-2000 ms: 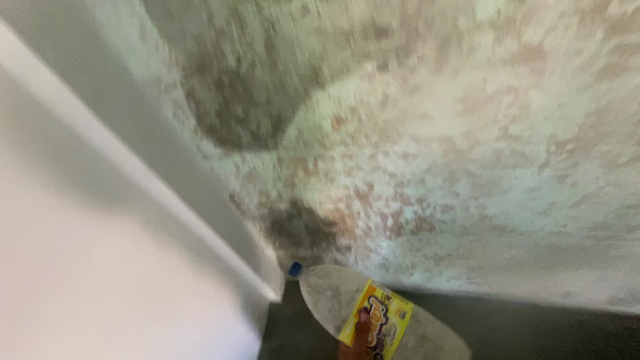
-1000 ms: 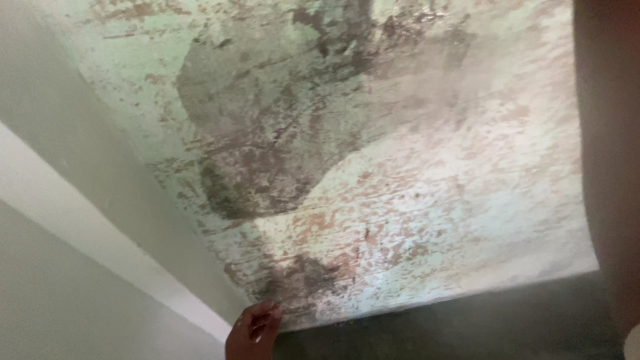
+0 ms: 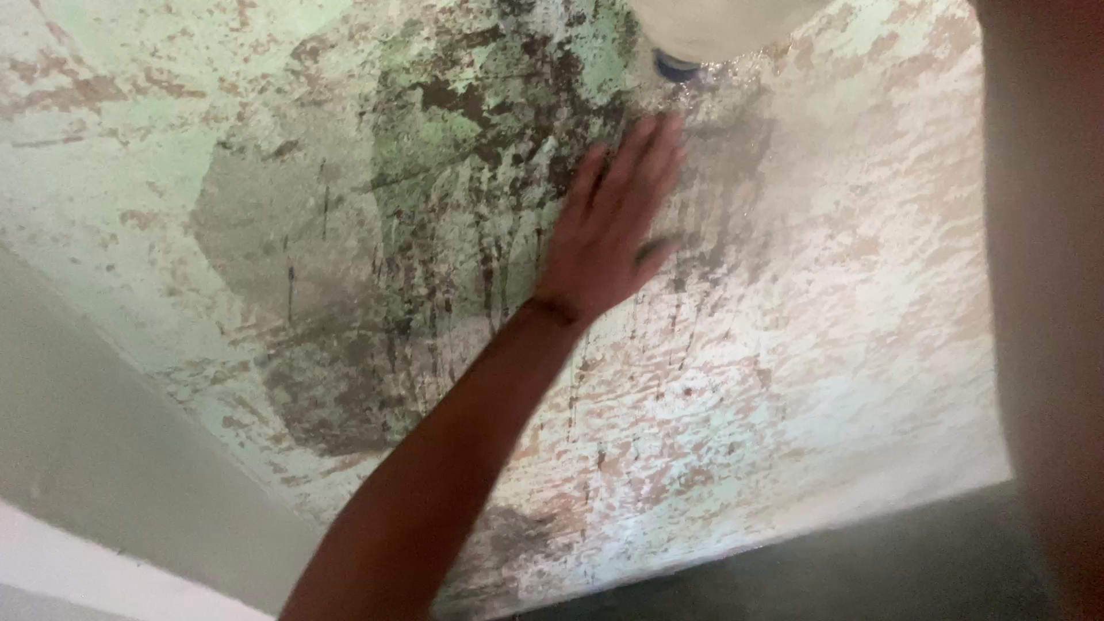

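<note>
My left hand (image 3: 614, 211) reaches up across the wall with its fingers spread and its palm toward the patchy, dark-stained plaster (image 3: 466, 172). It holds nothing. Just above its fingertips, a pale bottle (image 3: 724, 26) enters from the top edge, its blue-ringed neck (image 3: 675, 65) close to the wall. Shiny liquid glistens on the plaster around the neck, and dark drip marks run below. My right hand is outside the view, so its hold on the bottle cannot be seen. A blurred brown shape, perhaps my right arm, fills the right edge.
A smooth grey surface (image 3: 112, 405) meets the peeling wall at the left, with a white band (image 3: 95, 565) at the lower left. Along the bottom right runs a dark grey surface (image 3: 776, 573) below the wall's lower edge.
My left hand has moved from the wall's bottom corner up to the stained middle, its fingers now spread. The bottle, low in the oldest frame, is at the top now. The view has shifted.
</note>
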